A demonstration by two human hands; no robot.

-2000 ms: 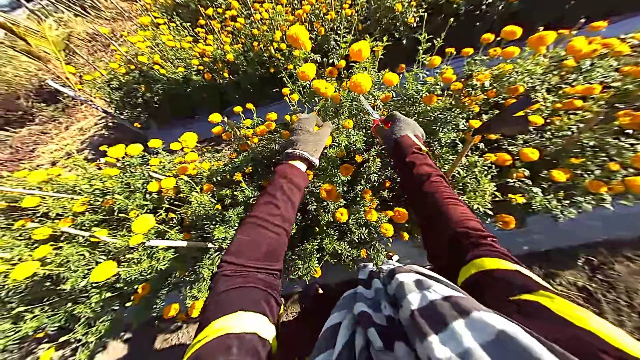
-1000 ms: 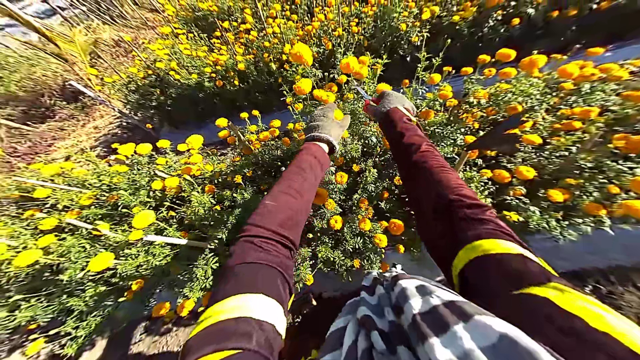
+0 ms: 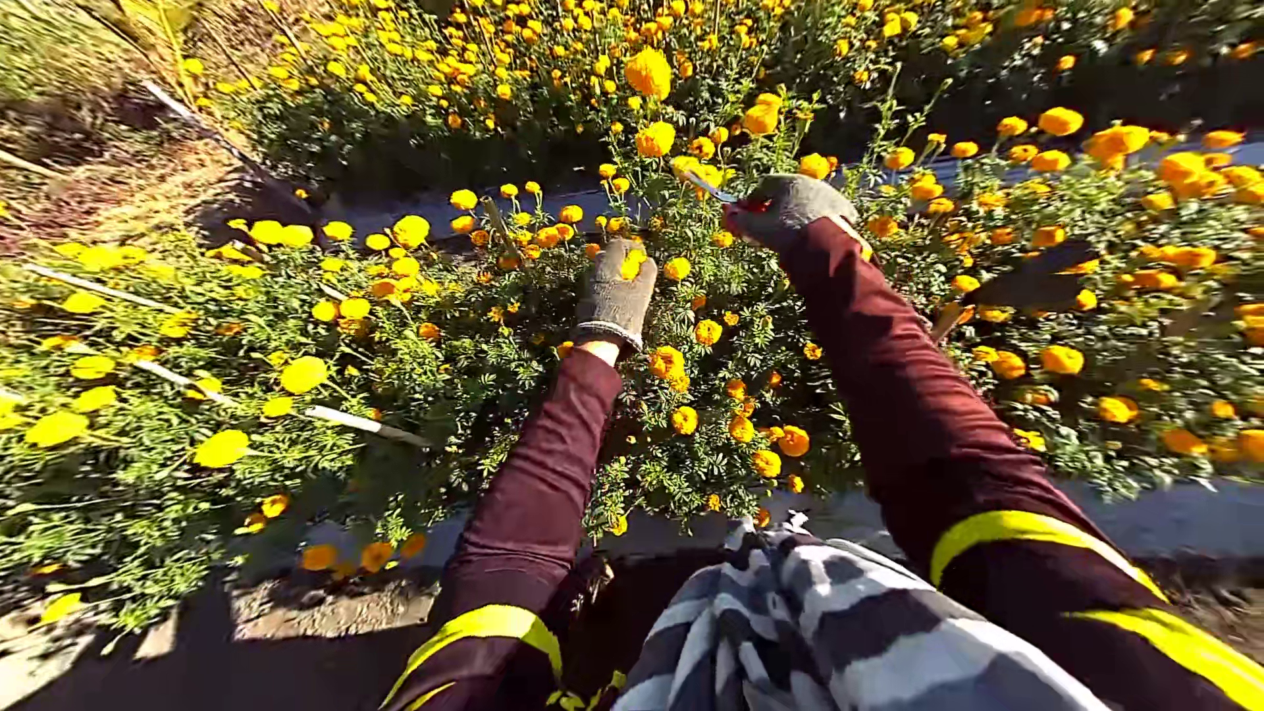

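Note:
My left hand (image 3: pixel 616 288), in a grey-brown knit glove, is among the marigold plants at the middle, its fingers curled by a yellow marigold bloom (image 3: pixel 633 263); whether it grips that bloom is not clear. Up and to the right, my right hand (image 3: pixel 795 209), gloved in grey, is closed on a small cutting tool (image 3: pixel 713 188) with red at the handle and a pale metal blade that points up and left. Larger orange-yellow marigolds (image 3: pixel 648 74) stand just beyond the blade. The tool's handle is mostly hidden in the glove.
Pale stakes (image 3: pixel 365 426) lie among the plants on the left, and a wooden stake (image 3: pixel 950 322) stands beside my right forearm. Grey plastic ground sheeting (image 3: pixel 1175 518) edges the bed. Another marigold row grows beyond. A striped cloth (image 3: pixel 790 612) hangs at my front.
My left hand has drawn back down from near the upper blooms, away from my right hand. My right hand still holds the tool.

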